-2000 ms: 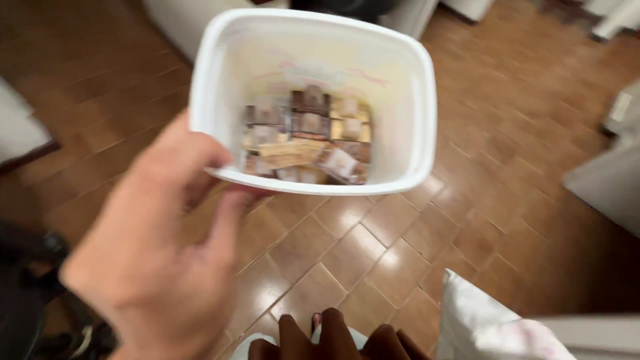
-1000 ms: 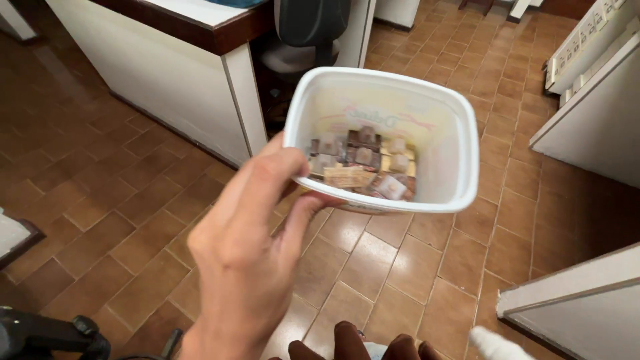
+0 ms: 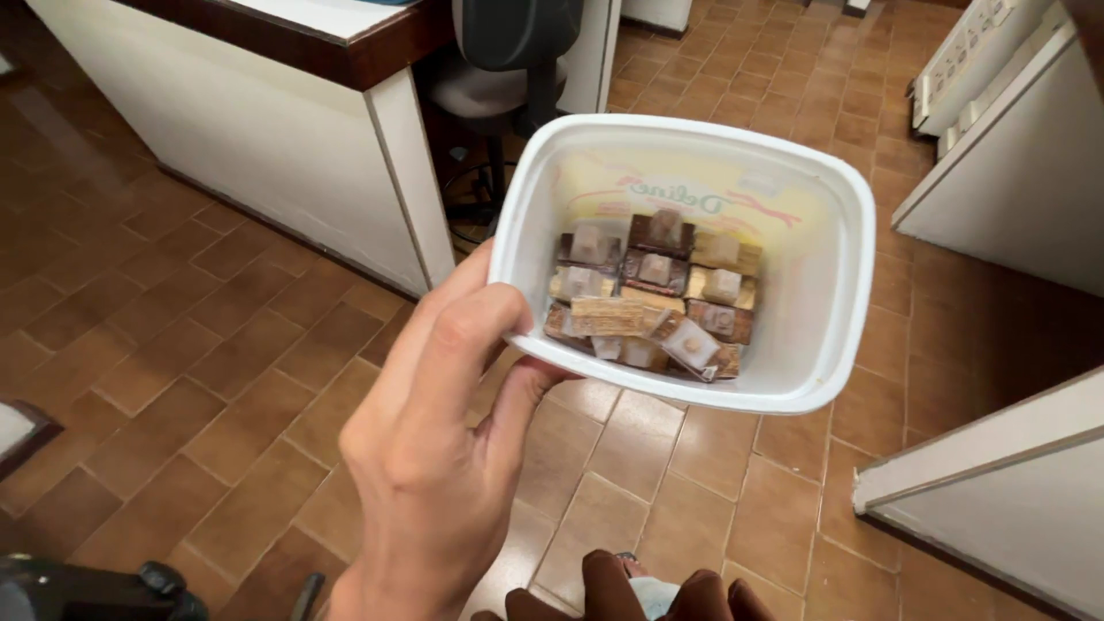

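My left hand (image 3: 440,414) grips a white plastic tub (image 3: 841,345) by its near left rim, with fingers over the edge and the thumb beneath. The tub is tilted so that its inside shows; printing shows through its wall. Several small wooden blocks with pale, translucent raised pieces on them lie at the bottom, some dark brown (image 3: 657,269), some light (image 3: 723,286). A plain light wooden piece (image 3: 607,316) and a tilted block with a pale square (image 3: 690,344) rest on top of the others. My right hand is not in view.
A white desk panel with a dark wood edge (image 3: 362,60) stands at the upper left, an office chair (image 3: 517,34) beside it. White panels (image 3: 992,457) stand at the right. Brown tiles (image 3: 259,414) cover the floor. Brown hanging shapes (image 3: 612,586) and a foot (image 3: 631,565) show at the bottom.
The view has shifted, bringing the desk and chair into sight. My left hand keeps its grip on the tub throughout. A pale blurred shape at the lower right a second ago is out of view.
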